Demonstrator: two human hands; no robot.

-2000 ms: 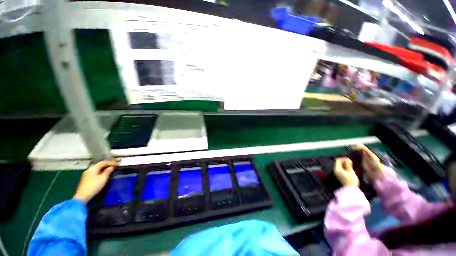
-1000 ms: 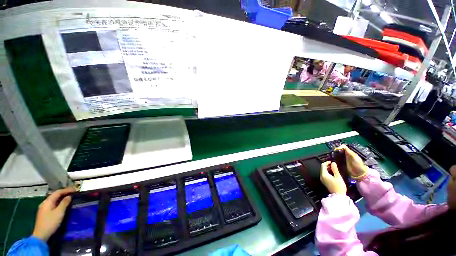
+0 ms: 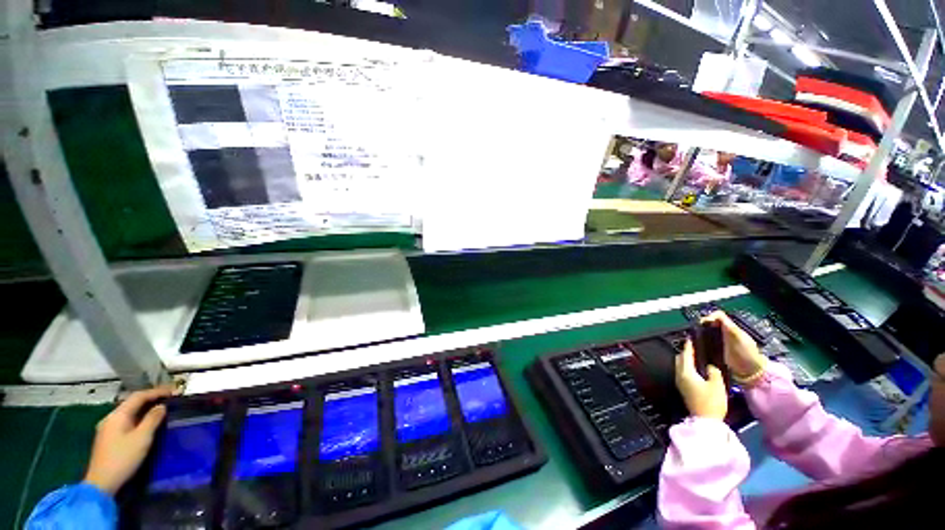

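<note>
A long black phone tray [image 3: 414, 497] lies on the green bench in front of me. It holds several phones in a row, such as the middle phone [image 3: 349, 427], with blue lit screens and dark lower parts. My left hand [image 3: 126, 440] rests at the tray's upper left corner, fingers on its edge. My right hand is not in view; only a bit of blue sleeve [image 3: 485, 521] shows at the bottom edge. A single dark tablet or phone with faint text [image 3: 247, 305] lies in the white tray [image 3: 358, 295] behind.
A neighbour in pink sleeves [image 3: 710, 471] holds a small dark item over a second black tray [image 3: 591, 455]. More black trays [image 3: 819, 311] lie farther right. A white post [image 3: 78, 243] stands at left. An instruction sheet [image 3: 342, 145] hangs from the shelf with a blue bin [image 3: 560, 54].
Over the two seconds the view has shifted, so the tray appears closer and farther left. My left hand stays at the tray's corner. The neighbour's hands have lifted a dark item upright.
</note>
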